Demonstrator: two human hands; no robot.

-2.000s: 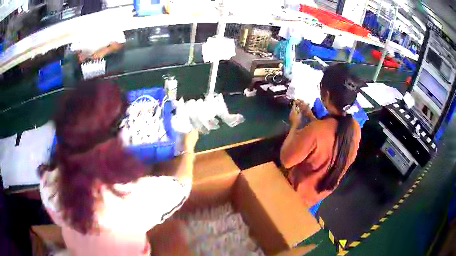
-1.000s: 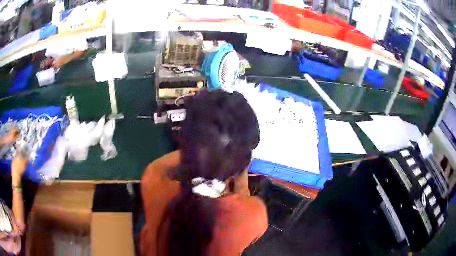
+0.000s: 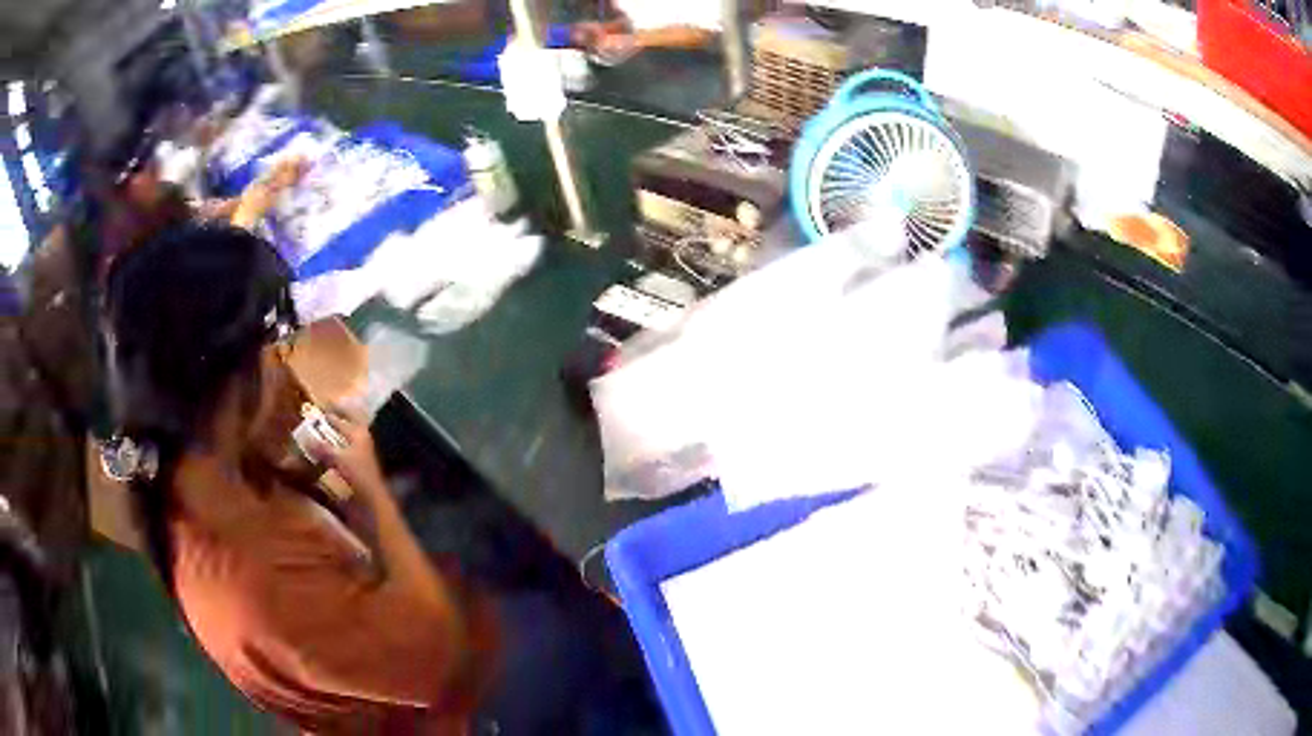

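Note:
A blue tote (image 3: 666,633) stands on the bench right in front of me. A white liner sheet (image 3: 849,618) lies in it. A heap of white cables (image 3: 1079,575) fills its right part. Clear or milky poly bags (image 3: 806,374) lie over the tote's far edge and spread onto the bench. Neither of my hands is in view.
A person in an orange top (image 3: 288,590) is at the left, holding a small white part. A light blue desk fan (image 3: 889,180) stands behind the bags, beside a dark box unit (image 3: 705,194). Another blue tote (image 3: 396,230) with cables is at the far left. A red bin (image 3: 1259,65) is top right.
The view has moved closer to the bench and turned. The person in orange, earlier in the middle, now shows at the left. The tote now fills the lower right, and its cable heap shows closer.

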